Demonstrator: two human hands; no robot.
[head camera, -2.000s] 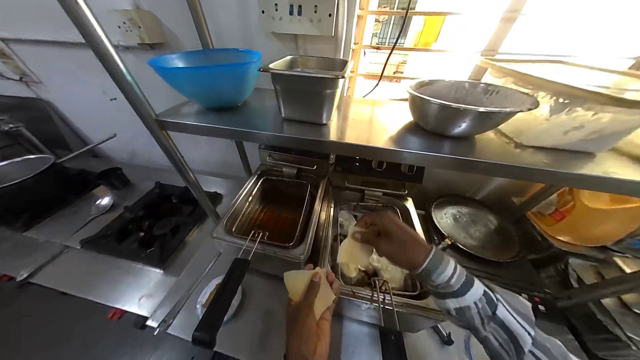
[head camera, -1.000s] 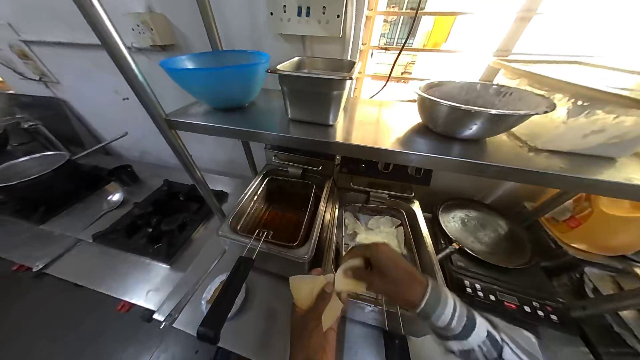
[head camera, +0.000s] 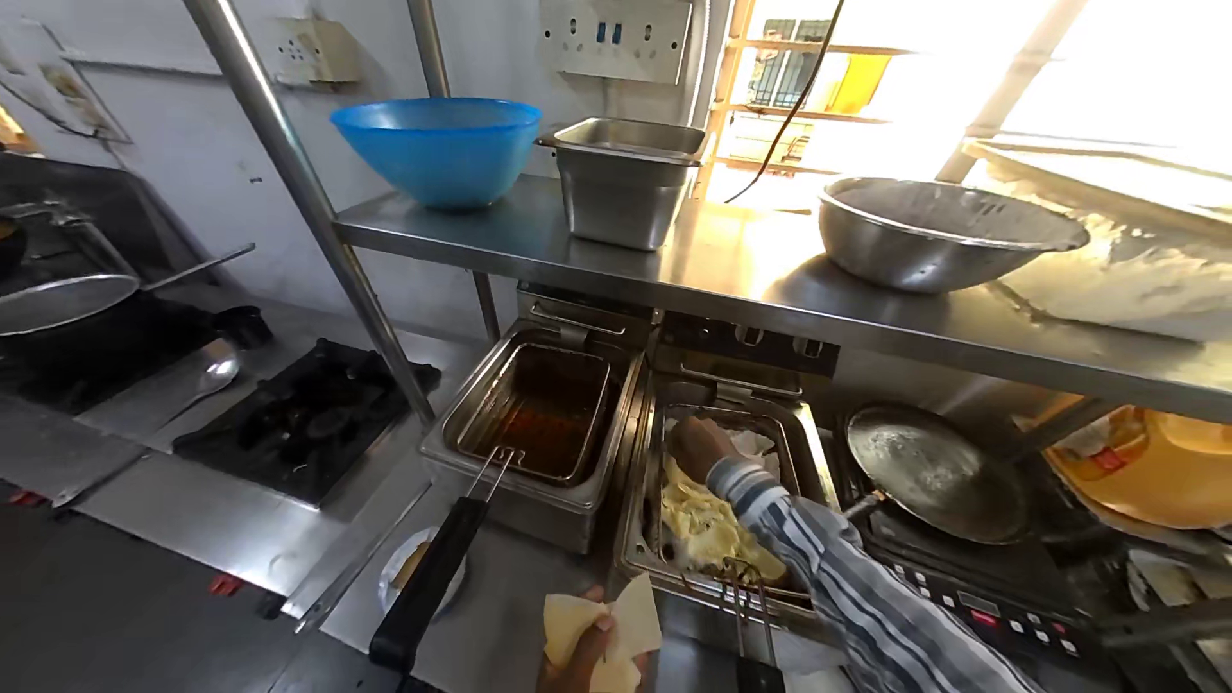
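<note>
My left hand (head camera: 583, 658) holds a few thin, pale dough sheets (head camera: 626, 626) in front of the right fryer. My right hand (head camera: 701, 445) reaches down into the right fryer's basket (head camera: 804, 481), at its back left; its fingertips are hidden, so what it holds cannot be told. Pale yellow, crinkled pieces (head camera: 712, 529) fill the front of that basket, with whiter ones (head camera: 756, 445) behind the hand. The basket's black handle (head camera: 758, 674) points toward me. The left fryer's basket (head camera: 544, 414) hangs over dark reddish-brown oil, its black handle (head camera: 433, 577) angled to the front left.
A steel shelf (head camera: 539, 241) crosses above the fryers, bearing a blue bowl (head camera: 443, 159), a deep steel pan (head camera: 630, 183) and a steel bowl (head camera: 943, 236). Gas burners (head camera: 308, 419) stand left. A flat pan (head camera: 934, 472) rests on a cooktop at right; a small dish (head camera: 395, 568) lies behind the left handle.
My right hand has moved from beside my left hand to the back left of the right fryer's basket. Yellow pieces now show at the basket's front.
</note>
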